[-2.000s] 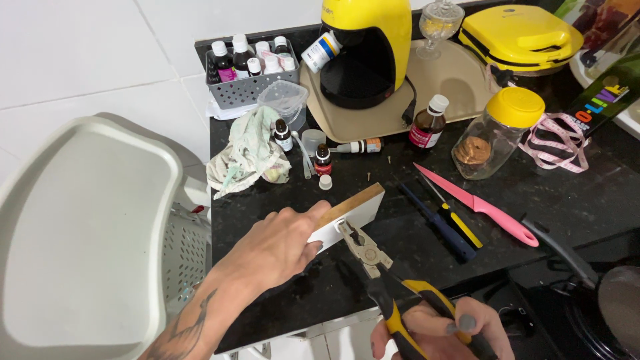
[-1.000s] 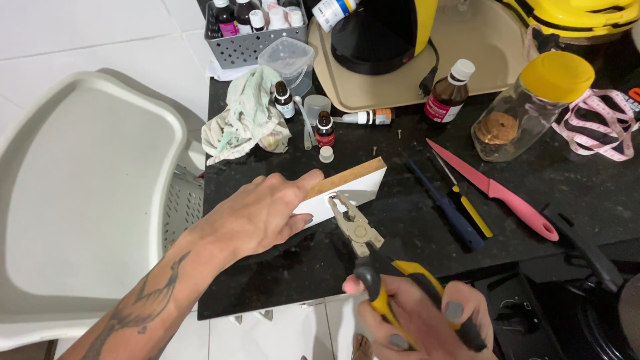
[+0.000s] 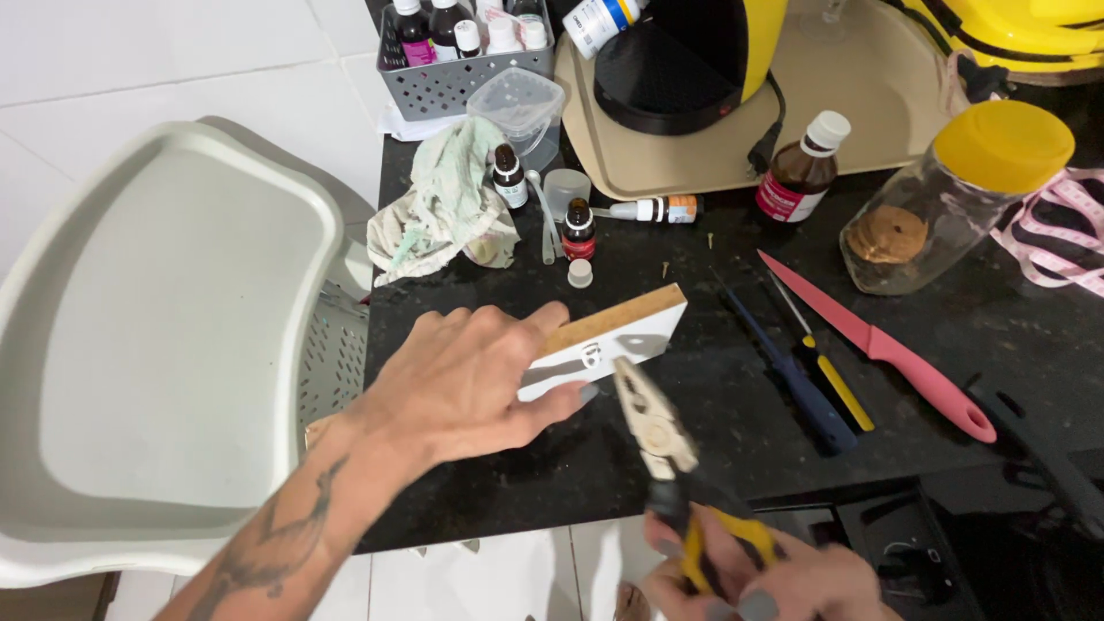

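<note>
My left hand [image 3: 483,379] grips a small white board with a bare wooden edge [image 3: 638,332], holding it on the black stone counter. A small metal fitting [image 3: 591,355] is on the board's white face. In my right hand [image 3: 759,561] are combination pliers with yellow and black handles [image 3: 660,435]; their jaws look closed, just right of the fitting and apart from it. Two small screws [image 3: 665,269] lie behind the board. To the right lie a blue-handled screwdriver [image 3: 802,397], a yellow-handled screwdriver [image 3: 832,371] and a pink knife [image 3: 914,362].
Small bottles [image 3: 579,231], a crumpled cloth [image 3: 457,198] and a glass jar with a yellow lid [image 3: 931,216] stand or lie farther back. Behind them are a beige tray [image 3: 655,172] and a grey basket [image 3: 448,90]. A pale plastic tray [image 3: 172,345] is left of the counter; a stove [image 3: 1018,517] is at lower right.
The pliers' jaws were at the fitting on the board and are now off it, to its right. My left hand still holds the board.
</note>
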